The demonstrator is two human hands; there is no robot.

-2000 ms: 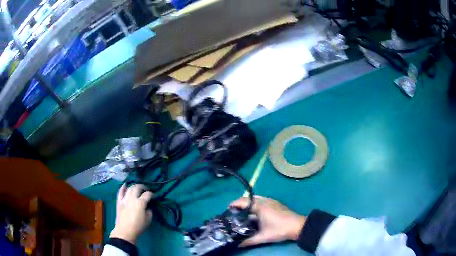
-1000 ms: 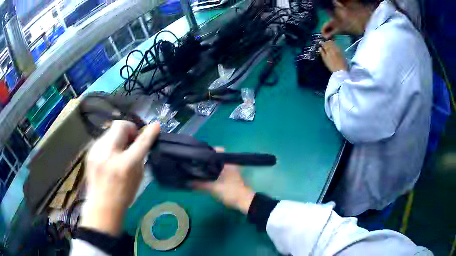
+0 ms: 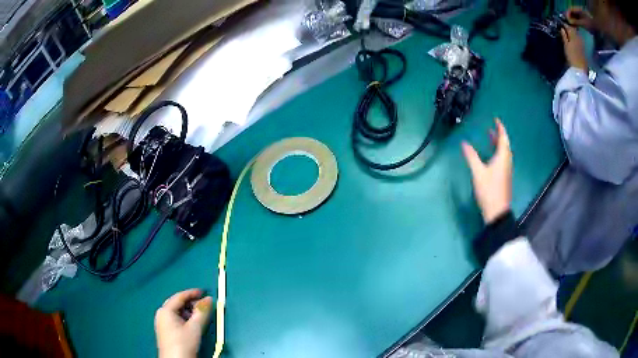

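Note:
A black electrical unit with exposed wiring lies on the green bench at the upper right, its cord coiled and tied beside it. My right hand is open and empty, just below and right of that unit, not touching it. My left hand is at the bottom left, cut off by the edge, with curled fingers. A small dark patch shows between the fingers; whether it is a held piece is unclear. A pale yellow liner ribbon runs beside this hand from the tape roll.
Another black unit with coiled cord lies at the left. Cardboard and white sheets lie at the back. A coworker works at the right. An orange-brown box stands at the lower left.
A black unit held in both hands a second ago is out of them; a unit with its cord lies at the upper right. My right hand is open, my left hand lower left. The view has shifted.

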